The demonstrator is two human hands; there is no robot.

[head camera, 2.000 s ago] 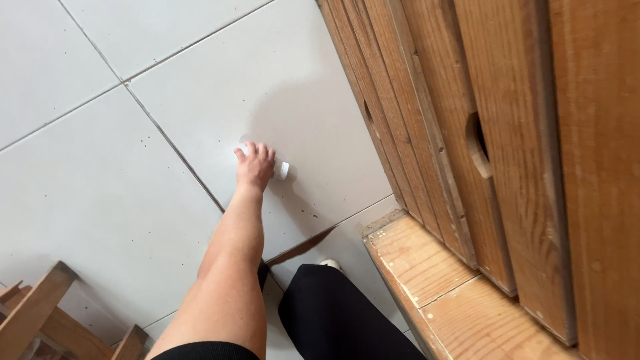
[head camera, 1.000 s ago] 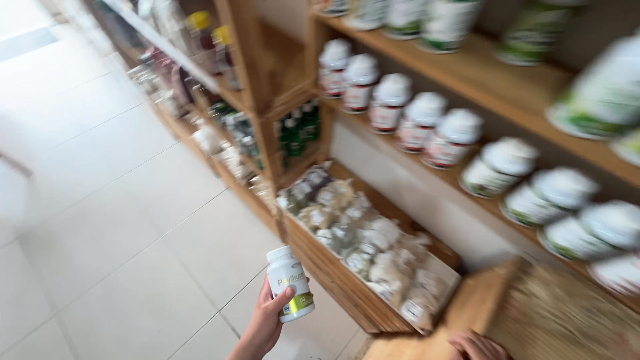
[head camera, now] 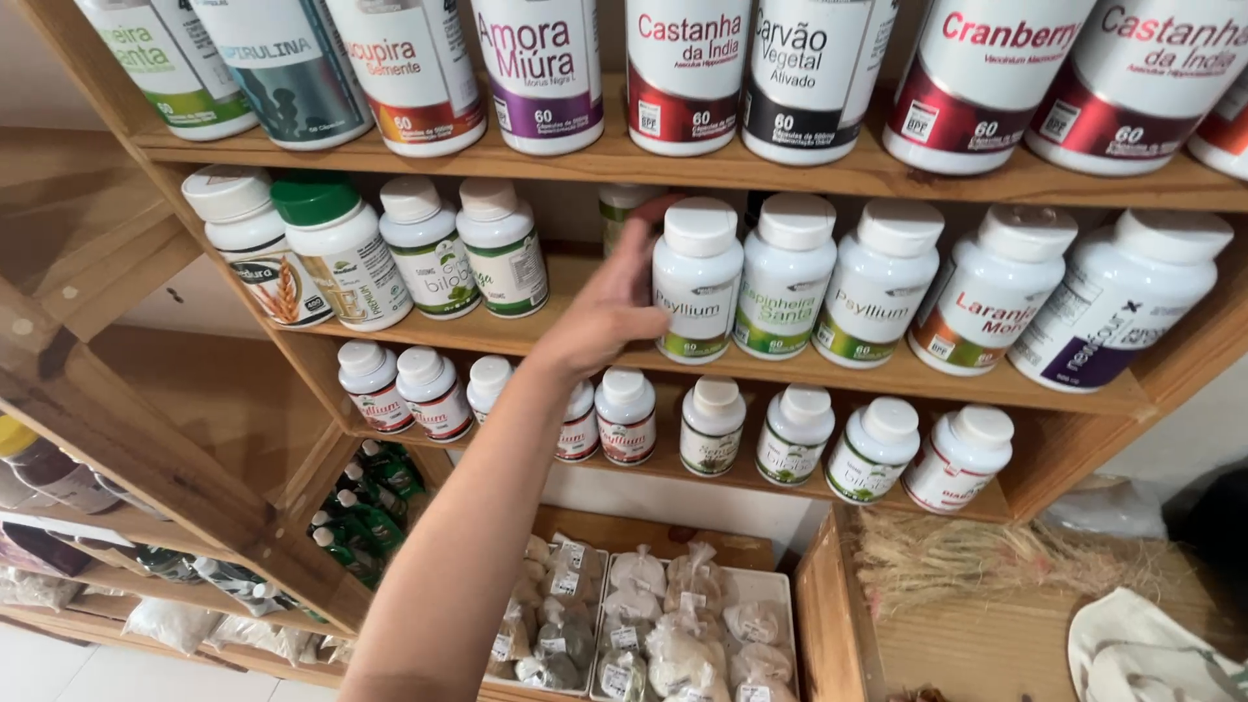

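Note:
My left hand (head camera: pixel 609 307) reaches up to the middle shelf from the lower left. It is at the left side of a white Psyllium supplement bottle (head camera: pixel 696 283) with a green band, which stands upright. The thumb touches the bottle's front left edge, and the blurred fingers pass up behind its left side. Just right of it stand an Espinheira Santa bottle (head camera: pixel 786 278) and another Psyllium bottle (head camera: pixel 877 285). Behind the fingers, a further bottle (head camera: pixel 619 210) is partly hidden. My right hand is out of view.
Large bottles (head camera: pixel 687 78) line the upper shelf board (head camera: pixel 546 161); small bottles (head camera: pixel 712 426) fill the lower one, partly behind my forearm. Below are trays of bagged goods (head camera: pixel 682 634). At lower right, dried plant stalks (head camera: pixel 985 565) and a cloth item (head camera: pixel 1141 653) lie on wood.
Two seconds ago my left hand was at a small white object on the floor. One second ago it held a white and green bottle low beside the shelves. The view has swung to the shelves.

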